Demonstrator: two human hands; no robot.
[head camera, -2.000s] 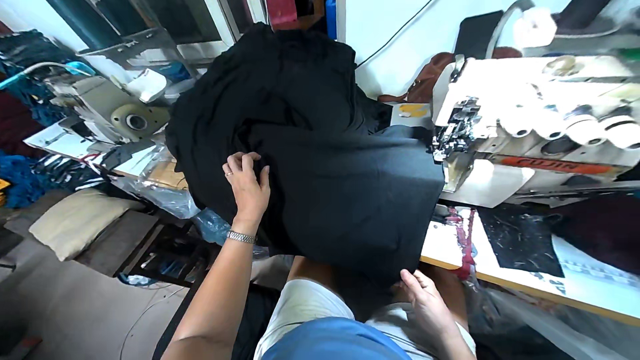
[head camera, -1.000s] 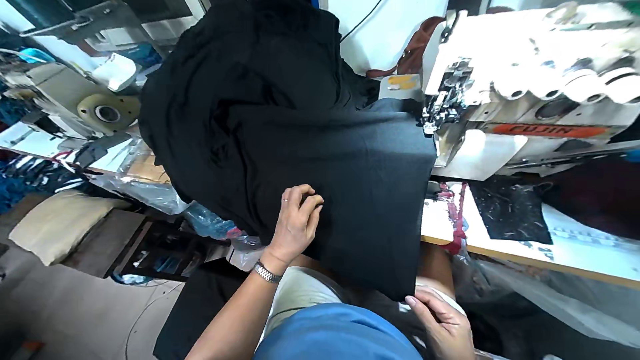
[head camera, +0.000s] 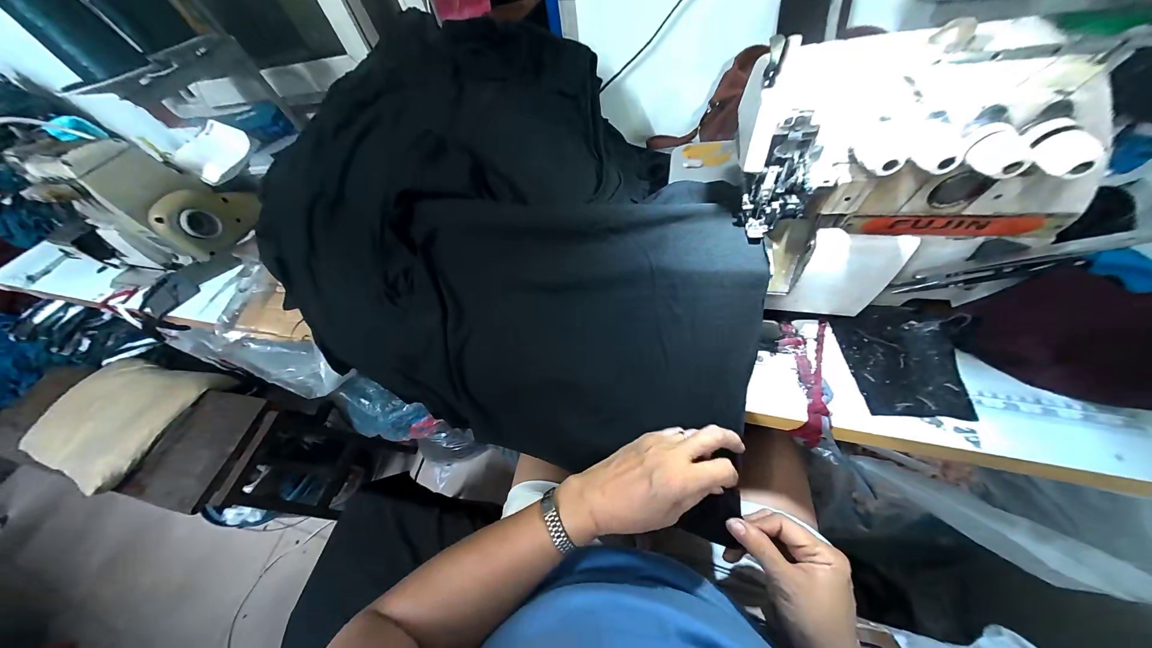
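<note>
A large black cloth (head camera: 585, 333) lies bunched at the back and spreads flat toward my lap, its right edge beside the needle area of a white Fujin overlock sewing machine (head camera: 945, 144). My left hand (head camera: 661, 481), with a metal watch on the wrist, grips the cloth's right edge near its lower corner between thumb and fingers. Just below and to the right, my right hand (head camera: 792, 567) pinches the corner of the same cloth with thumb and forefinger. The cloth hides part of the machine's bed.
A second sewing machine (head camera: 171, 207) stands at the left. On the table at right lie a small black fabric piece (head camera: 904, 360), red strips (head camera: 814, 387) and a maroon cloth (head camera: 1062, 333). Plastic bags hang at the table edges. A cushion (head camera: 121, 418) rests on a bench at lower left.
My left hand has moved right across the cloth, from lying on its middle to its right edge beside my right hand. My right hand stays at the lower corner.
</note>
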